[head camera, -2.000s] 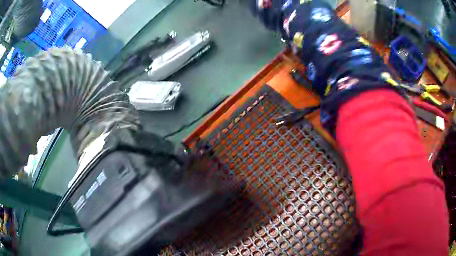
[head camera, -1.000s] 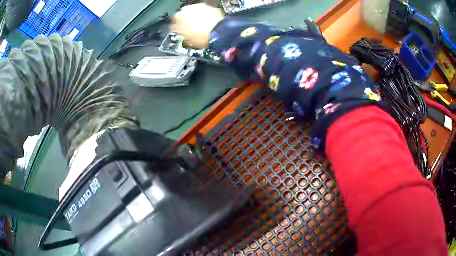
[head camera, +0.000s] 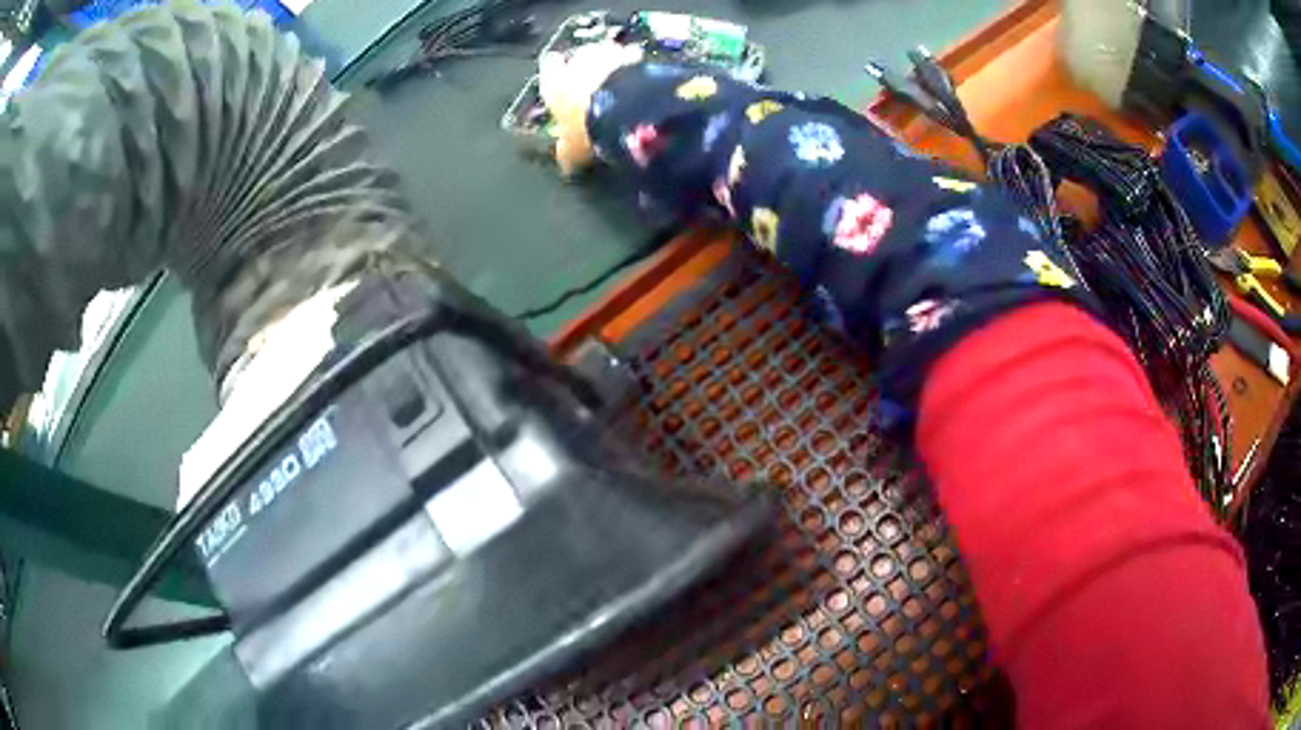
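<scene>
My right hand (head camera: 578, 97) reaches to the far part of the bench. It is small and blurred, over an open housing half (head camera: 529, 114) with a pale rim. Whether its fingers grip the housing cannot be told. A green circuit board (head camera: 695, 32) in a pale-rimmed housing lies just beyond the hand, near the top edge. My left hand is not in view.
A black fume extractor head (head camera: 428, 499) with a grey ribbed hose (head camera: 271, 171) fills the left. A perforated mat (head camera: 842, 556) lies before me. Black cable bundles (head camera: 1127, 243), a blue holder (head camera: 1210, 178) and yellow-handled pliers (head camera: 1256, 265) are at right. Thin black cables (head camera: 464, 40) lie far left.
My right arm has come down and left, bringing the hand into view. The closed grey-white housing left of the hand is gone from its spot. Black cables now lie at right. The view has shifted slightly.
</scene>
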